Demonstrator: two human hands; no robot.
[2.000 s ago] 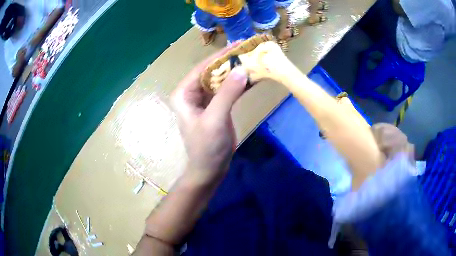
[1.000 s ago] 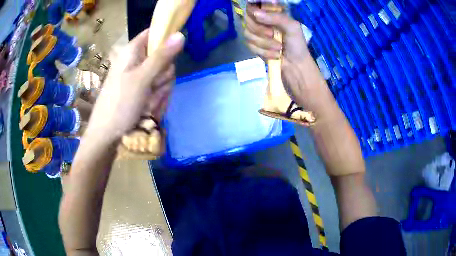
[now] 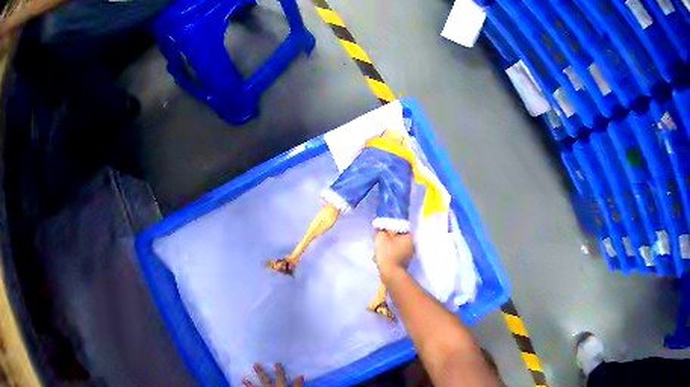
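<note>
A figure lower body [image 3: 378, 181] with blue shorts, white cuffs and a yellow-orange sash lies in the blue tote tray [image 3: 170, 302], near its right end. Its legs spread toward me and to the left, with sandalled feet at their ends. My right hand [image 3: 395, 253] is closed around one leg just below the cuff. My left hand [image 3: 274, 376] is at the bottom edge of the picture, partly cut off, with its fingers apart and empty at the near side of the tray. A whitish liner sheet [image 3: 250, 249] covers the tray's inside, crumpled at the right.
A blue stool [image 3: 227, 68] stands beyond the tray. Yellow-black floor tape [image 3: 355, 53] runs past the tray's right side. Stacked blue trays [image 3: 605, 151] with white labels stand at the right. A shoe [image 3: 588, 351] shows at the lower right. The bench edge [image 3: 15, 332] is at far left.
The figure lower body, held by both legs above the tray before, now lies in it. My left hand has let go. The view has turned from the bench toward the tray.
</note>
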